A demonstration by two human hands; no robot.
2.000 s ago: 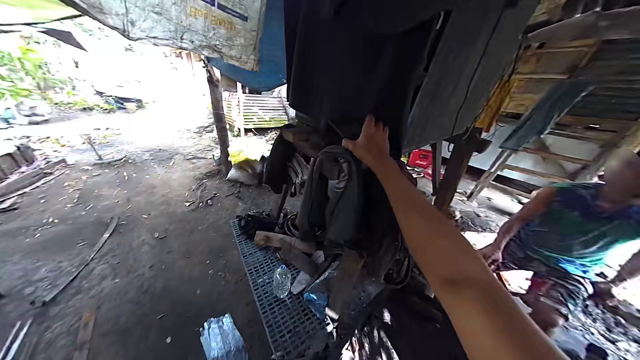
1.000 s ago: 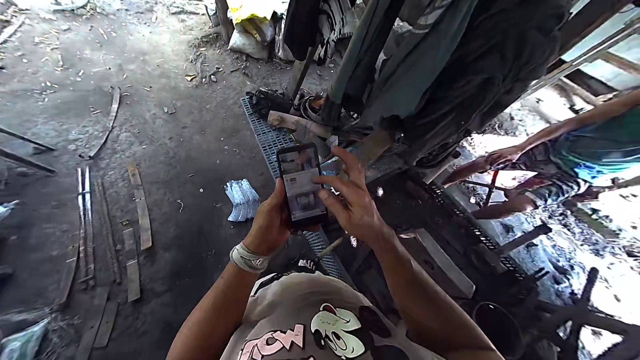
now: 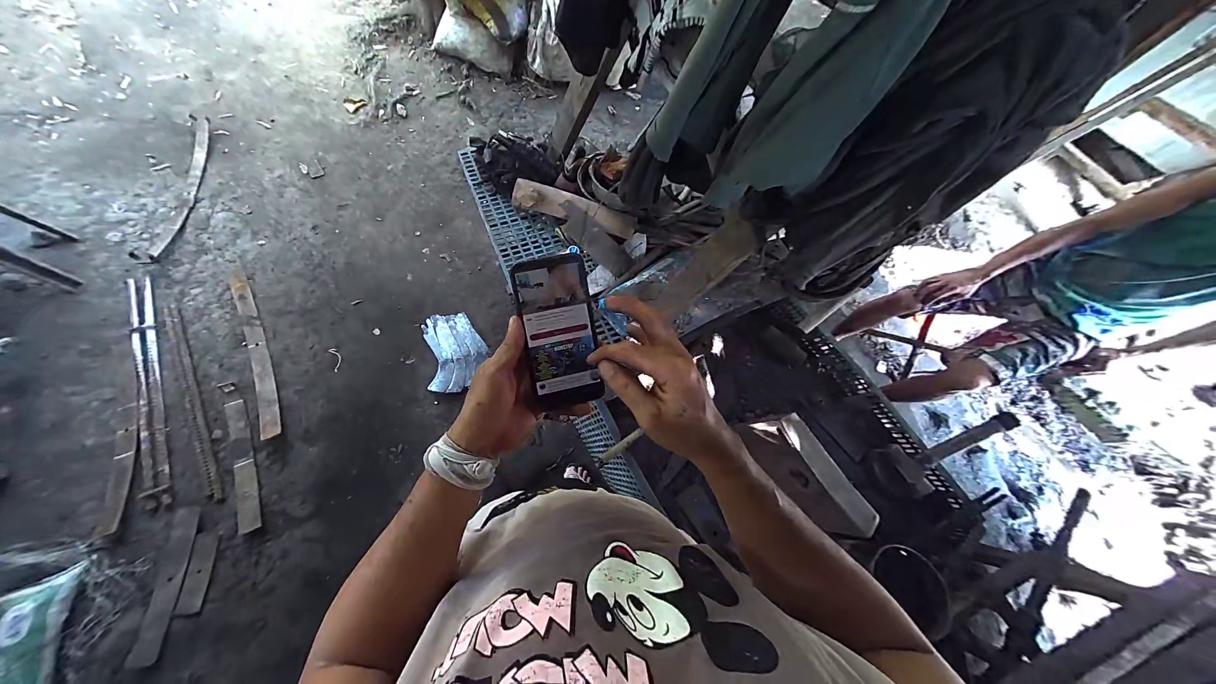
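Note:
A black smartphone [image 3: 558, 332] with a lit screen lies in my left hand [image 3: 496, 404], whose wrist has a white wrap around it. My right hand [image 3: 660, 380] hovers at the phone's right edge, fingers spread and bent, a fingertip at or just over the screen; whether it touches cannot be told. Below the phone is the front of my printed T-shirt [image 3: 608, 608]. Left of my left hand, a bundle of pale, shiny strips [image 3: 454, 351] rests on the dirt floor.
Flat metal strips [image 3: 256, 366] lie on the floor at left. A blue perforated bench [image 3: 494, 209] holds wood pieces and dark cloth. Dark garments [image 3: 855, 142] hang above. At right sits another person [image 3: 1130, 256]. A round dark container [image 3: 910, 579] stands lower right.
Two seconds ago one hand was raised at the hanging dark clothes, with no phone in sight. The view has since tilted down. Between one second ago and now, the phone remains in my left hand.

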